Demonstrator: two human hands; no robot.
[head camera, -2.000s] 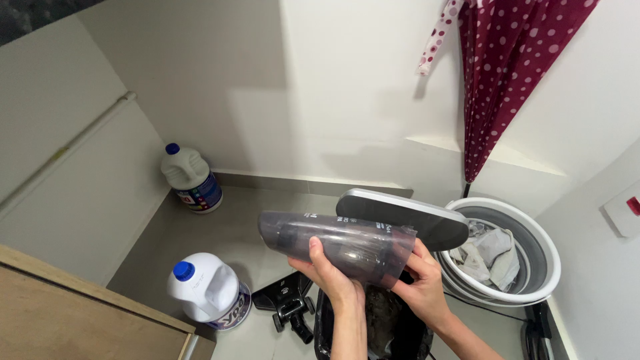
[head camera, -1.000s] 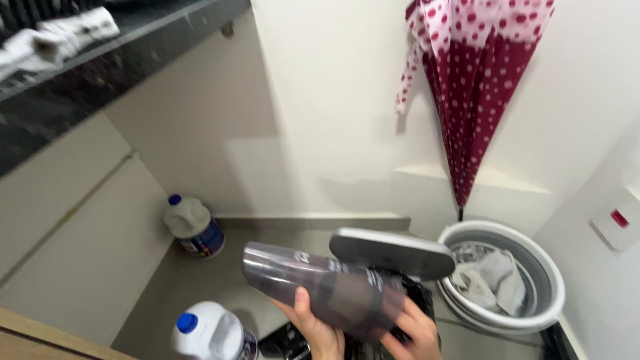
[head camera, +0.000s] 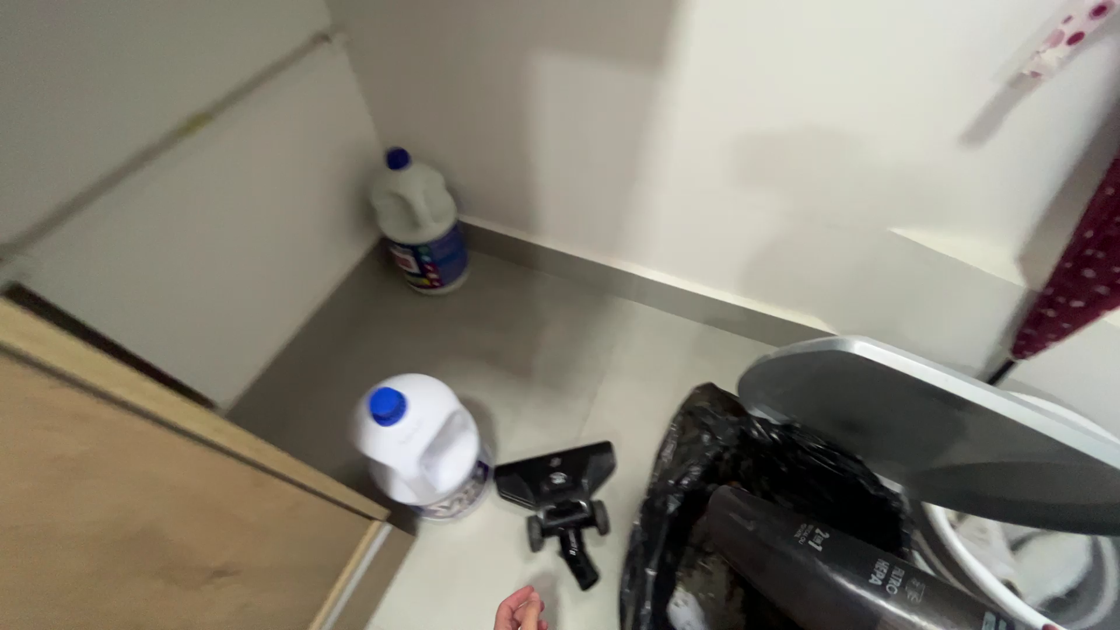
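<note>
My left hand (head camera: 521, 609) shows only its fingertips at the bottom edge, just below a black vacuum floor head (head camera: 560, 490) lying on the floor; nothing shows in it. A smoky, see-through vacuum dust container (head camera: 840, 560) lies slanted over the mouth of a bin lined with a black plastic bag (head camera: 678, 472). Its right end runs to the bottom right edge, where a sliver of skin may be my right hand; that hand's hold is hidden. The bin's grey lid (head camera: 927, 437) stands raised behind the container. Some debris and a whitish piece are inside the bag.
A white jug with a blue cap (head camera: 420, 437) stands left of the floor head, another jug (head camera: 420, 210) in the corner. A wooden panel (head camera: 175, 490) edges the left. A white tub (head camera: 954, 542) holding cloths and a hanging dotted umbrella (head camera: 1076, 271) are at right.
Both hands held the dust container before; now my left hand is off it, low beside the floor head. The container has come down over the bin's mouth. The view has swung left and down.
</note>
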